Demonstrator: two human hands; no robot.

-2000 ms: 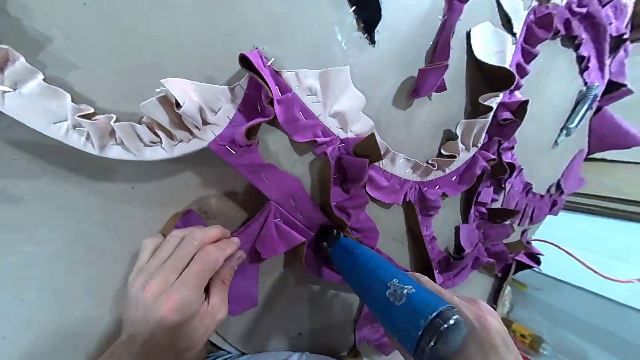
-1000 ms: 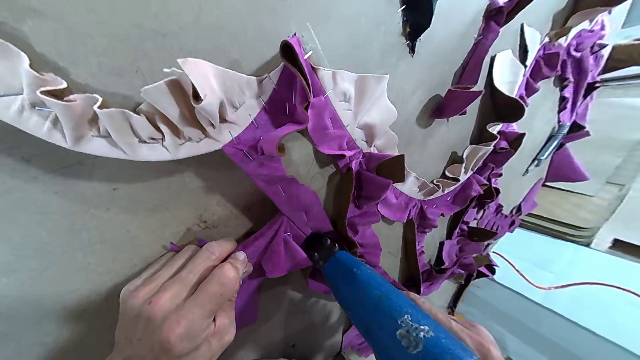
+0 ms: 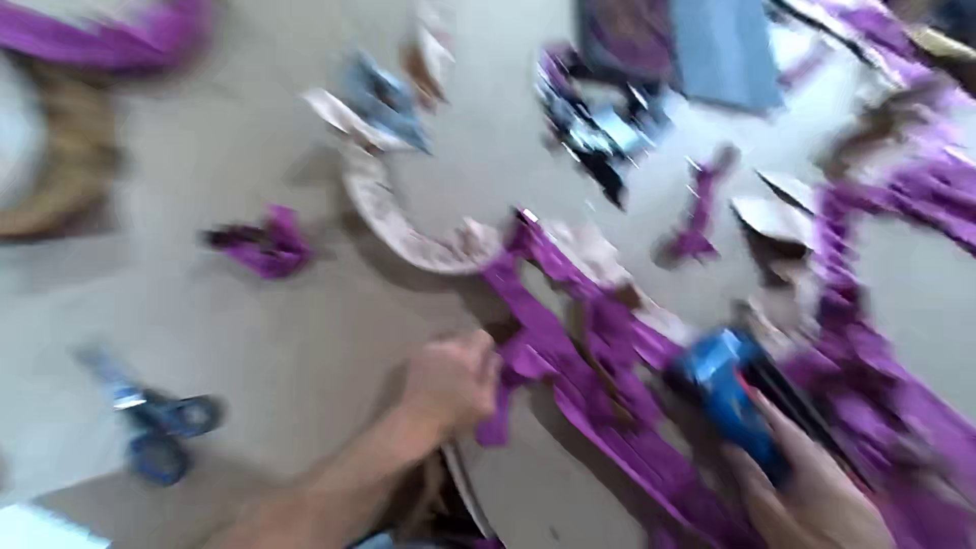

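Blur softens this head view. My left hand (image 3: 454, 377) has its fingers closed at the end of a purple fabric strip (image 3: 526, 362); whether it grips the cloth cannot be told. A blue-and-black power tool (image 3: 736, 389) is in my right hand (image 3: 808, 473), over the purple ruffled fabric (image 3: 633, 435) at the right. The purple piece joins a pale, gathered fabric band (image 3: 412, 248) that curves away to the upper left. Pins that showed in the purple strips earlier are too blurred to make out.
Scissors (image 3: 156, 419) with dark handles lie at the lower left on the pale work surface (image 3: 305, 366). A purple scrap (image 3: 267, 244) sits above them. Blue scraps (image 3: 381, 99) and a dark bundle (image 3: 598, 114) lie farther up, with a brown ring-shaped piece (image 3: 72, 152) at the far left.
The blue tool has moved right, away from the crossing of the purple strips, and is turned differently in my right hand. The view has swung and widened, showing scissors at the left.
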